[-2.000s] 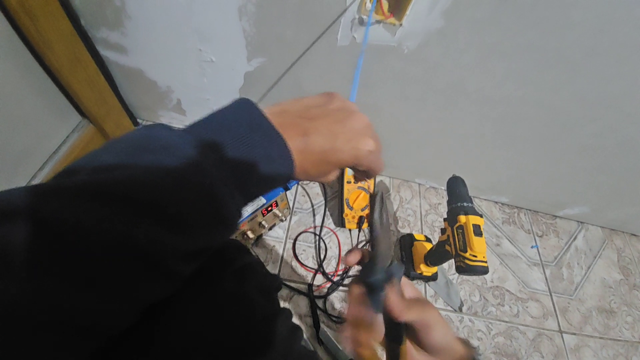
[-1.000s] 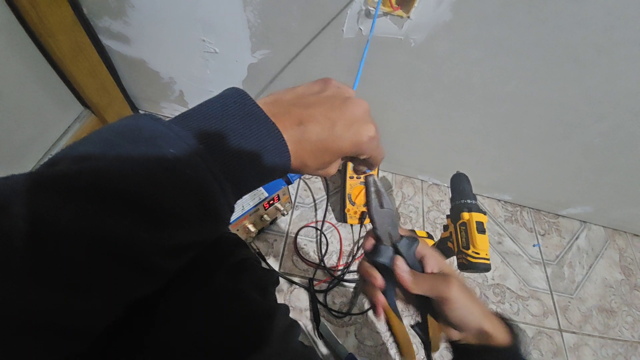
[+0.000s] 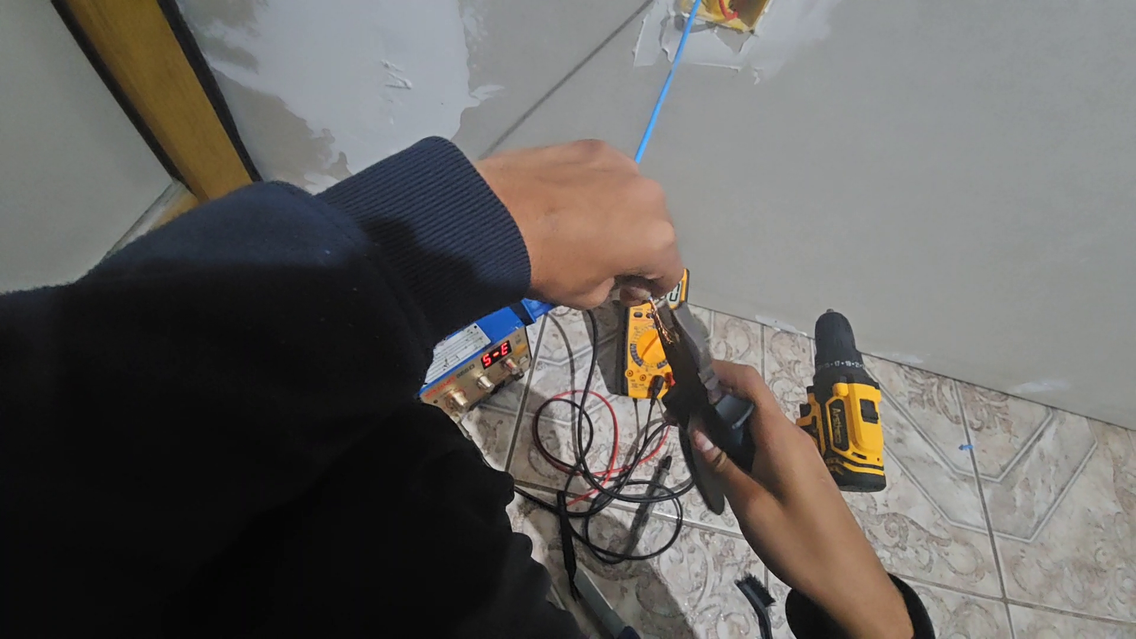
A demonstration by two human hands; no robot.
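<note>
My left hand (image 3: 590, 226) is closed around the lower end of a blue insulated wire (image 3: 661, 102), which runs up to a yellow wall box (image 3: 741, 12) with a red wire in it. Bare copper strands (image 3: 658, 321) show just below its fingers. My right hand (image 3: 772, 461) grips a pair of pliers (image 3: 701, 390) with dark handles, jaws pointing up beside the strands. Whether the jaws touch the copper is not clear. Behind them a yellow multimeter (image 3: 643, 353) lies on the tiles, partly hidden.
A yellow and black cordless drill (image 3: 848, 408) stands at the right by the wall. A blue-cased device with a red display (image 3: 479, 359) is left of the multimeter. Black and red test leads (image 3: 612, 479) coil on the tiled floor. A black brush (image 3: 756, 599) lies near the bottom edge.
The pliers have turned in my right hand, from showing their broad side and spread handles to a narrower side view. My left hand stays at the wire's end.
</note>
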